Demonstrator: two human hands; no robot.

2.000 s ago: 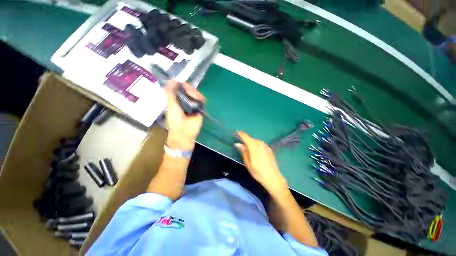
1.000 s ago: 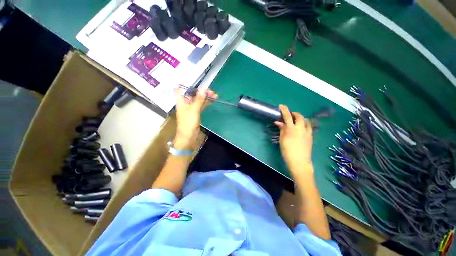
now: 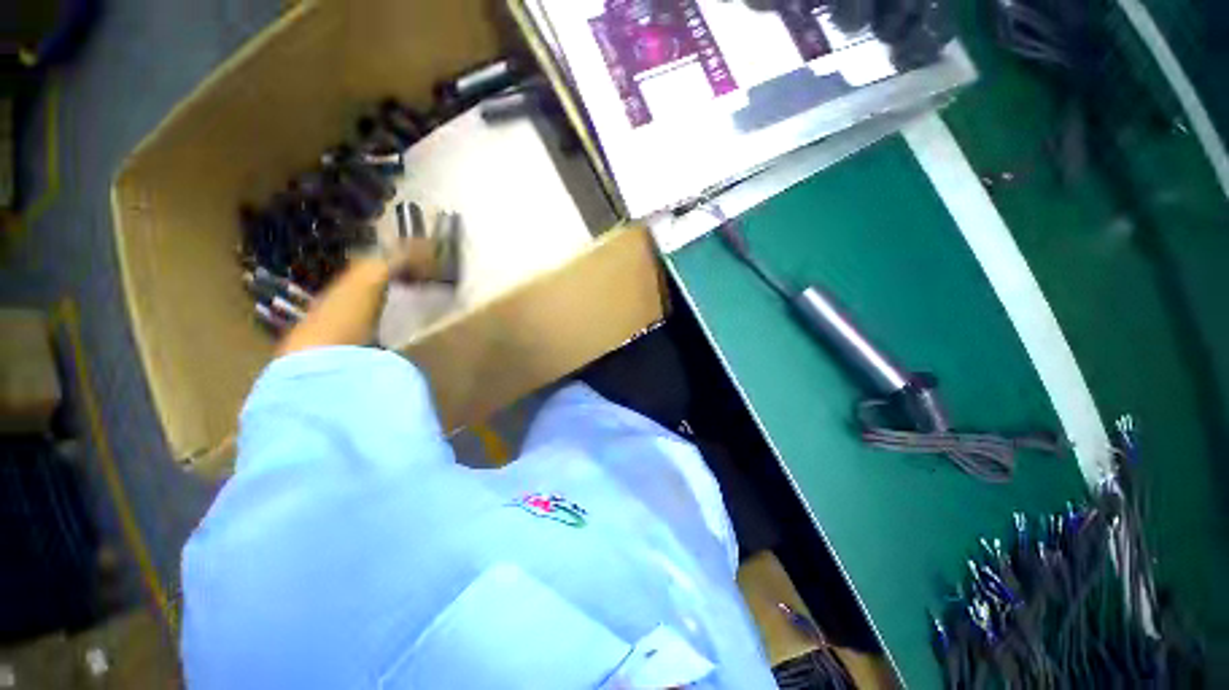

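Note:
My left hand (image 3: 404,263) is blurred and reaches into the open brown carton (image 3: 566,303). Its fingers are at a dark handle housing (image 3: 446,248) on the pale divider; whether they grip it cannot be told. My right hand is not in view. On the green bench a glossy handle housing (image 3: 852,340) lies threaded on a power cord (image 3: 758,267). A short black end part (image 3: 925,403) is at its lower end, beside the folded cord hank (image 3: 977,452). The wire tips reach the tray's edge.
The white parts tray (image 3: 755,148) with magenta panels stands at the top, with dark end caps (image 3: 903,24) on it. Many housings (image 3: 317,209) fill the carton's left side. Cords with blue and white wire tips (image 3: 1038,580) lie at lower right. Another cord carton (image 3: 775,593) is below the bench.
The view has swung left. My left hand has left the cord and moved into the carton. My right hand has let go of the housing and left view; the housing and cord now lie on the bench.

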